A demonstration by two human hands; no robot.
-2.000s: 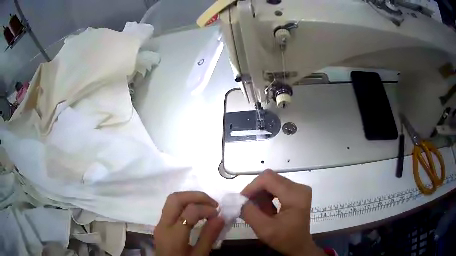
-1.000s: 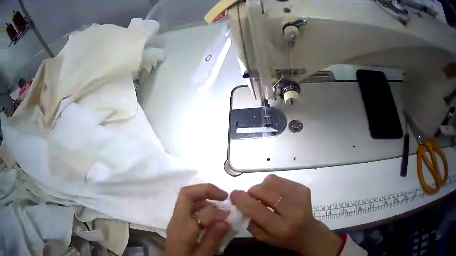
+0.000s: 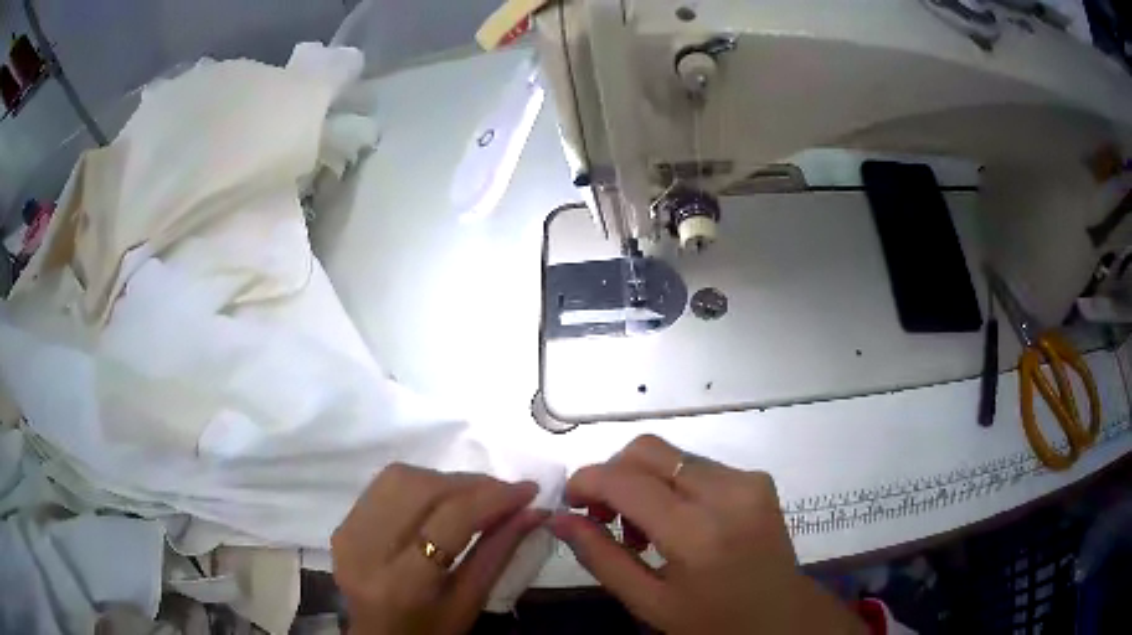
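Note:
A small white folded fabric piece (image 3: 536,527) is pinched between both hands at the table's front edge. My left hand (image 3: 435,540) grips its left side with thumb and fingers, a ring on one finger. My right hand (image 3: 677,527) grips its right side, also with a ring. The fingers cover much of the piece. The sewing machine (image 3: 819,93) stands beyond the hands. Its needle area and presser foot (image 3: 636,279) are over the dark plate, with no cloth seen under them.
White and cream cloth (image 3: 211,298) is heaped at the left. A black smartphone (image 3: 921,248) lies on the machine bed. A thin black tool (image 3: 988,372) and orange-handled scissors (image 3: 1059,397) lie right of it. A ruler strip (image 3: 919,490) runs along the front edge.
The hands have shifted grip on the small fabric piece; their fingertips now meet at its upper part. The view has shifted slightly. The machine, phone and scissors have not moved.

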